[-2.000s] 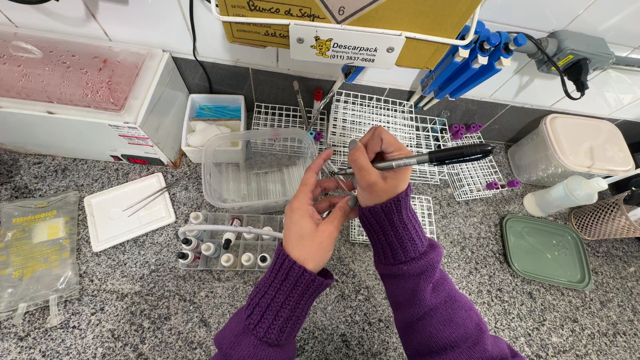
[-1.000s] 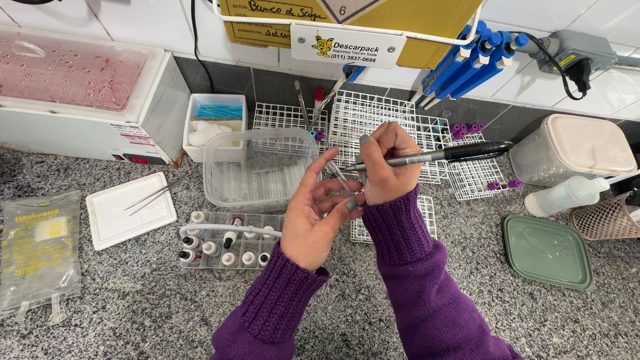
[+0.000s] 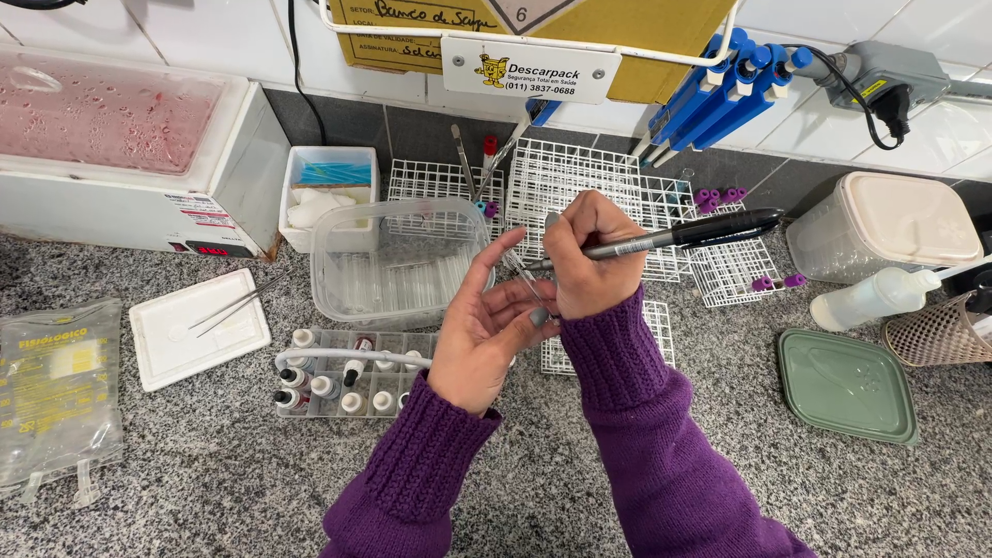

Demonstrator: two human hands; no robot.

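My left hand [image 3: 492, 325] holds a clear glass tube [image 3: 525, 275] between its fingers, tilted, in front of the wire racks. A black and grey marker pen [image 3: 659, 239] is gripped in my right hand [image 3: 595, 260], its tip against or very near the tube. Left of my hands lies a clear plastic tub [image 3: 391, 271] with many glass tubes in it. Below that tub, a clear divided rack [image 3: 333, 408] holds several small dropper bottles [image 3: 323, 386]. White wire racks [image 3: 573, 182] stand behind my hands, and a smaller one [image 3: 659, 333] is partly hidden by my right sleeve.
At left are a water bath [image 3: 232, 147], a white lid [image 3: 201, 341] with tweezers [image 3: 240, 302] and a clear bag [image 3: 58, 403]. Blue pipettes [image 3: 717, 101] hang behind. At right are a lidded tub [image 3: 883, 225], a squeeze bottle [image 3: 872, 300] and a green lid [image 3: 849, 386].
The marker pen has changed its tilt slightly in my right hand since the earliest frame. My left hand has stayed nearly still with the tube.
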